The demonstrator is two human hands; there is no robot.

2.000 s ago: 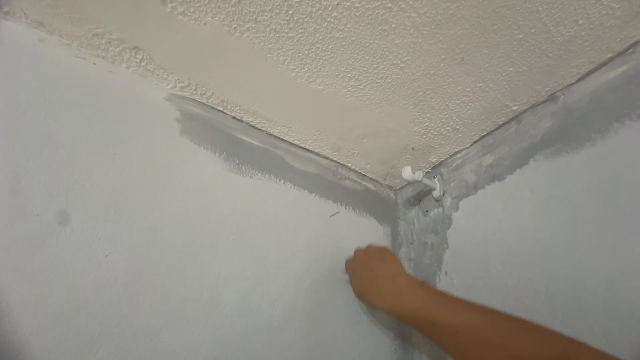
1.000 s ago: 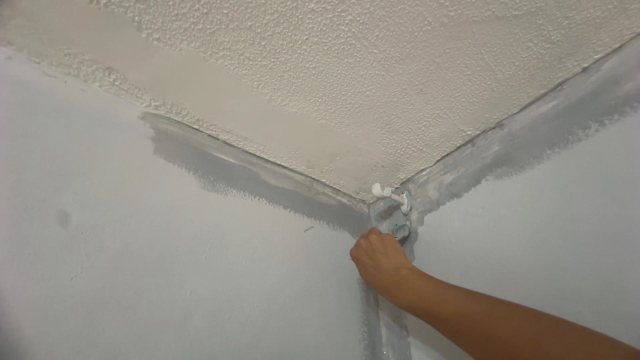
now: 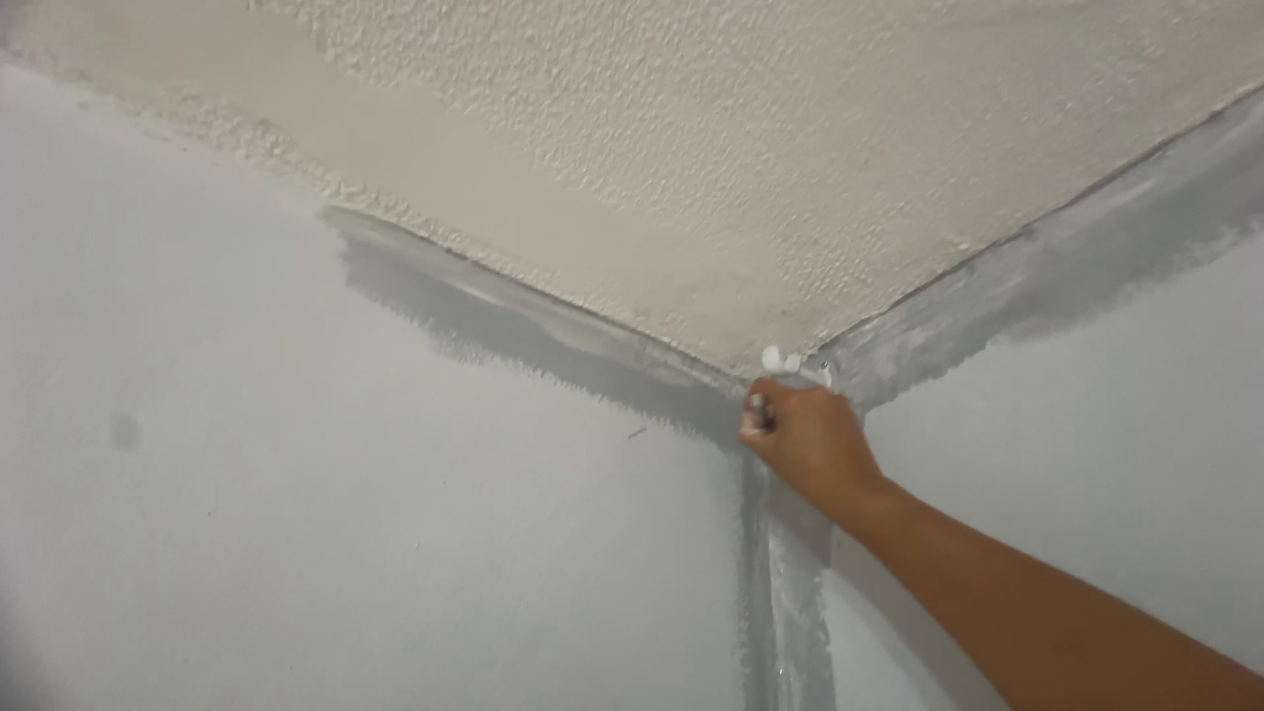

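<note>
My right hand (image 3: 812,434) is raised to the corner where two walls meet the ceiling, its fingers closed on a small handled tool (image 3: 758,415). Only the pale, blurred end of the tool shows in the fist; the rest is hidden. Darker grey wet-looking paint (image 3: 553,351) runs in a ragged band under the ceiling edge on the left wall. Similar grey bands lie along the top of the right wall (image 3: 1076,267) and down the vertical corner (image 3: 798,602). My left hand is out of view.
A white plastic fitting (image 3: 780,360) sticks out of the corner just above my hand. Overhead is the cream textured ceiling (image 3: 632,148). The left wall (image 3: 395,533) is pale, with a dark round smudge (image 3: 124,432) and a short mark (image 3: 637,433).
My right hand has moved up along the corner, from below the white fitting to just beneath it. The handle end now shows in the fist.
</note>
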